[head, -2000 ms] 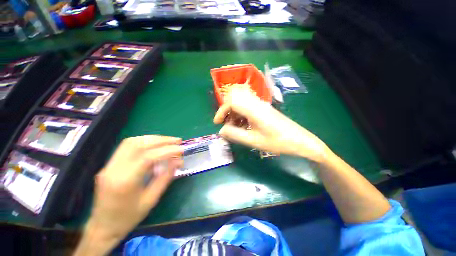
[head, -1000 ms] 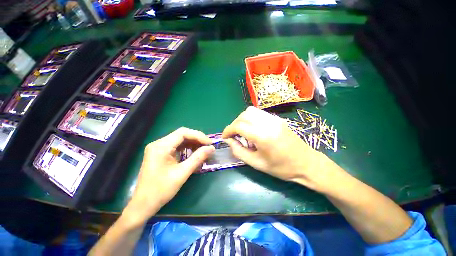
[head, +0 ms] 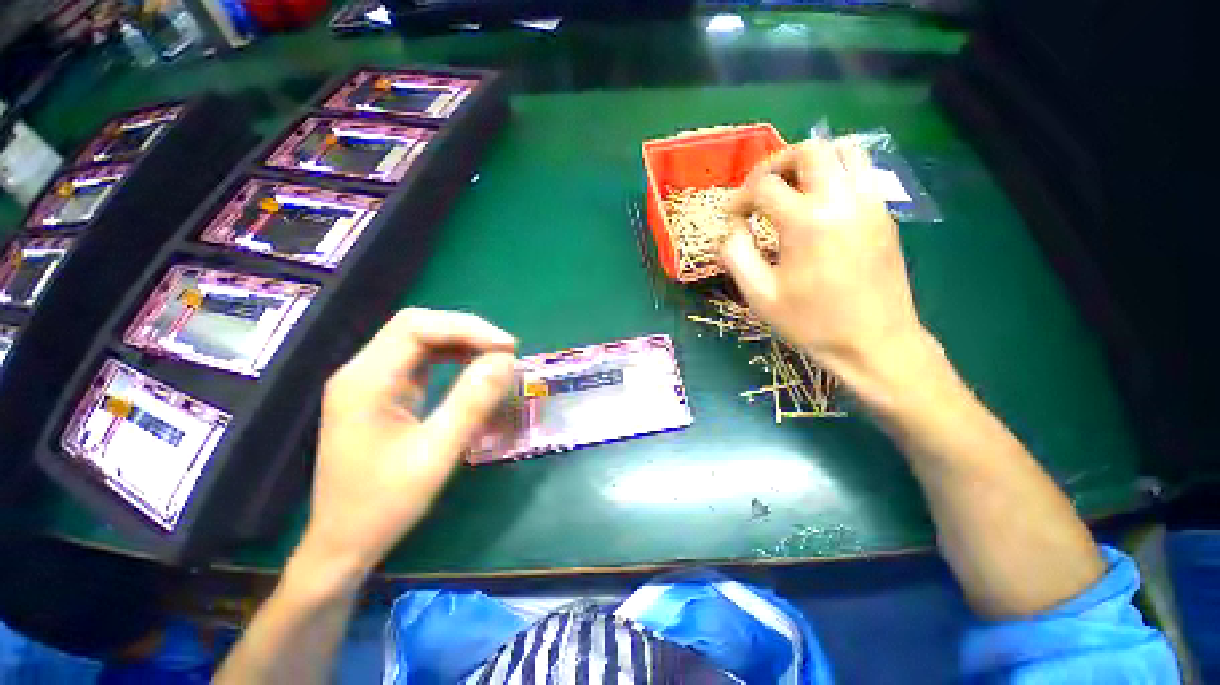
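A phone middle frame [head: 602, 391] with a pink-red rim, silver inside and a small orange patch lies on the green mat. My left hand [head: 415, 408] is at its left end, thumb and index fingertips together over it; whether they grip anything is not clear. My right hand [head: 823, 254] is over the right side of the orange-red bin [head: 716, 158], fingers bent down at the pale cotton swabs [head: 696, 230]. Its fingertips are partly hidden, so I cannot tell if they hold a swab. Used swabs [head: 799, 384] lie loose below the bin, partly behind my right hand.
Two black foam trays stand at left, the nearer tray [head: 335, 301] holding several phone frames in a row, the farther tray [head: 127, 301] partly cut off. A clear zip bag [head: 917, 201] lies right of the bin. Tall dark stacked trays [head: 1097, 201] stand at right.
My right hand has left the phone frame and moved up and right to the bin. My left hand has shifted slightly left, and more of the frame shows.
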